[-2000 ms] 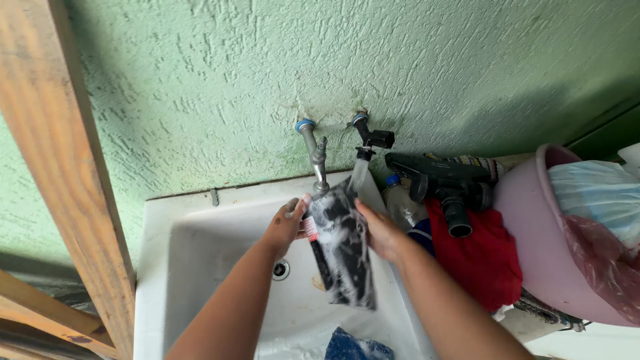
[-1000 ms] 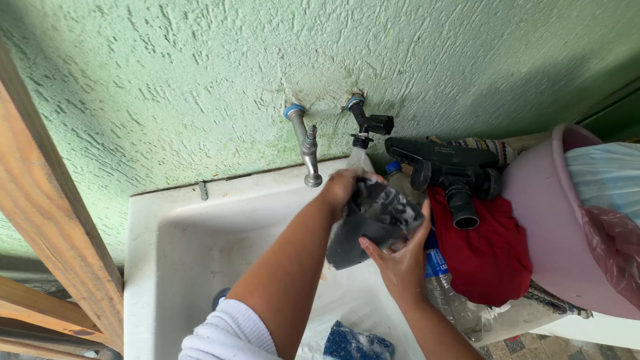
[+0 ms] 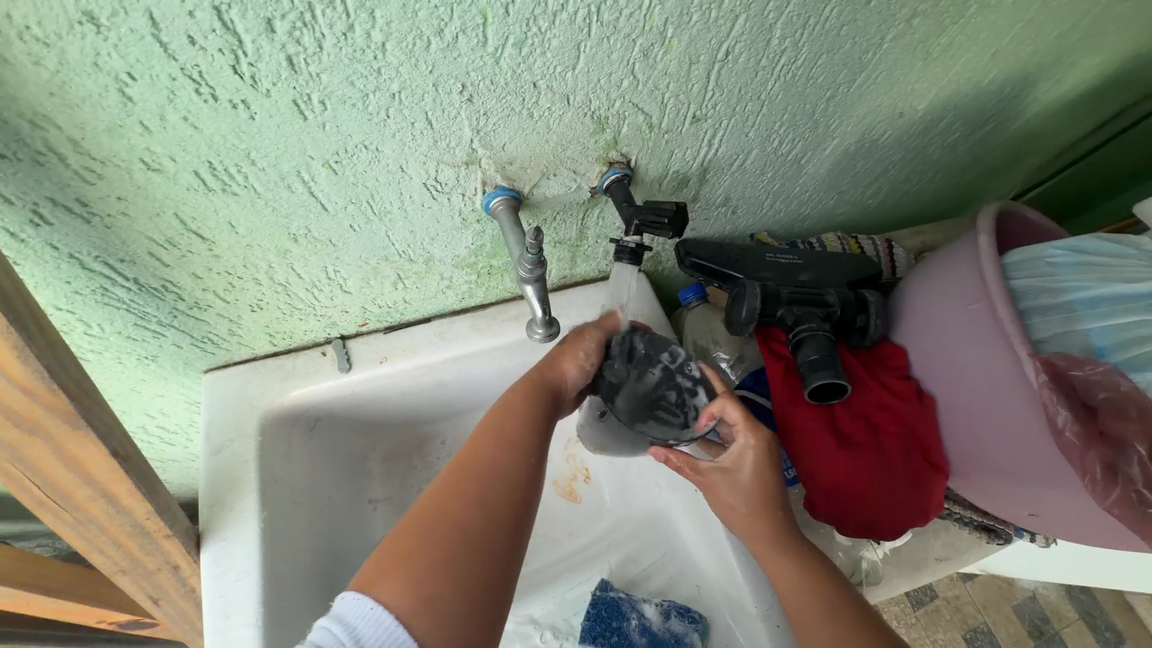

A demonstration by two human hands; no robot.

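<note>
A dark, soapy, hollow piece (image 3: 652,382), its exact kind unclear, is held between both hands over the sink. My left hand (image 3: 580,360) grips its upper left side, close under the stream from the black plastic tap (image 3: 643,220). My right hand (image 3: 729,459) holds its lower right edge between thumb and fingers. Water falls onto the piece near my left fingers. Beside the black tap, a metal tap (image 3: 531,270) shows no flow. A blue sponge (image 3: 641,619) with suds lies in the white sink (image 3: 360,432) below the hands.
Right of the sink are a plastic bottle with a blue cap (image 3: 711,324), a black vacuum-cleaner floor head (image 3: 792,288), a red cloth (image 3: 864,441) and a pink tub (image 3: 954,378) holding plastic bags. A wooden beam (image 3: 81,450) slants along the left. A green textured wall (image 3: 360,162) stands behind.
Two seconds ago the dark piece hung lengthwise between both hands over the sink; now it is turned, its hollow side showing. Both hands have shifted their hold on it.
</note>
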